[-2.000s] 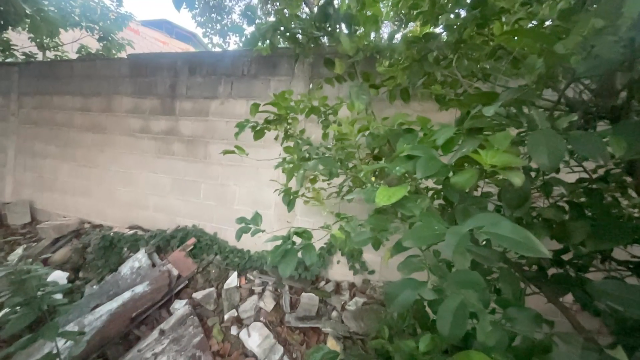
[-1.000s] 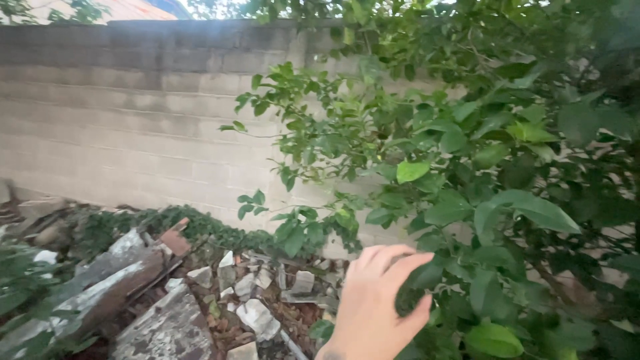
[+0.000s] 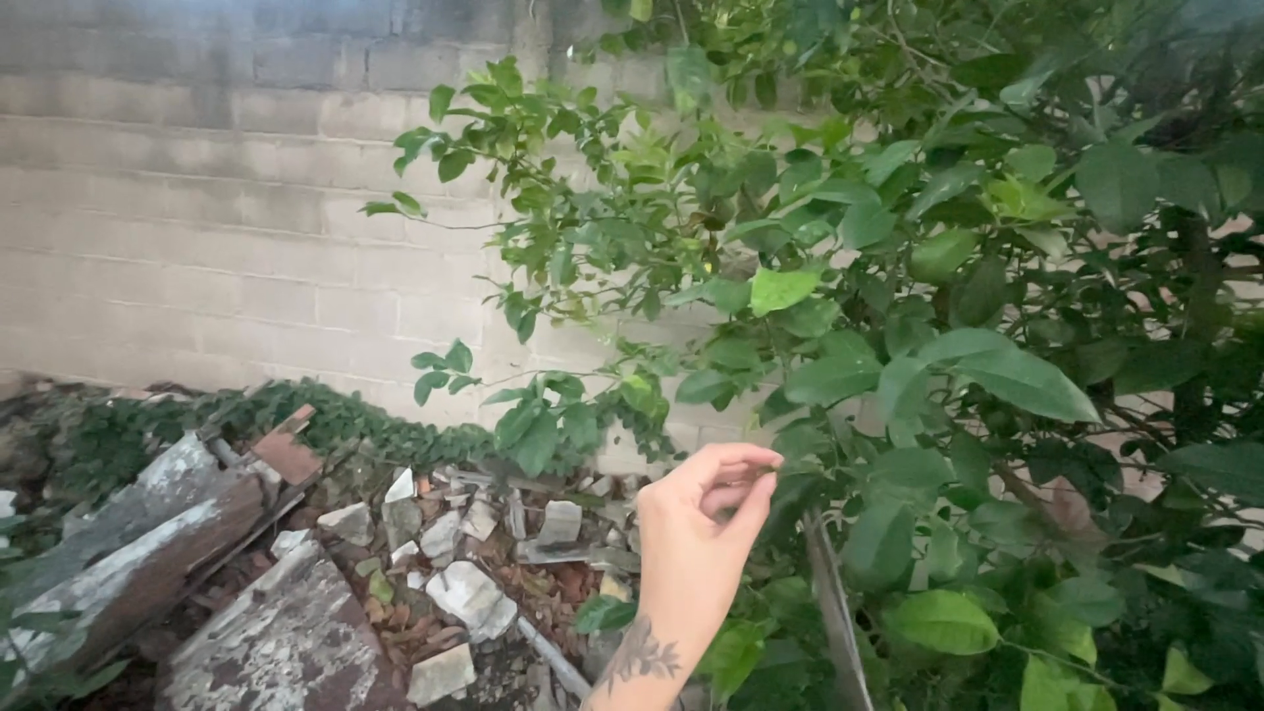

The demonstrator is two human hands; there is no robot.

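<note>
My left hand (image 3: pixel 703 518) reaches up from the bottom middle, with a leafy tattoo on the inner forearm. Its thumb and index finger are pinched together on the edge of a green leaf (image 3: pixel 802 462) of the bushy tree (image 3: pixel 839 380); the exact hold is small and partly hidden by the fingertips. A bright green leaf (image 3: pixel 783 290) stands out above the hand, and a large glossy leaf (image 3: pixel 1027 383) hangs to its right. My right hand is not in view.
A block wall (image 3: pixel 257 247) runs behind. Low creeping plants (image 3: pixel 346 420) grow at its foot. Broken masonry (image 3: pixel 472 599), a weathered slab (image 3: pixel 281 637) and an old timber beam (image 3: pixel 148 568) lie at lower left. A thin grey post (image 3: pixel 834 607) leans beside the hand.
My left hand, absent two seconds ago, came in with fingers spread and has now closed its thumb and index finger at the foliage. The view has tilted down somewhat.
</note>
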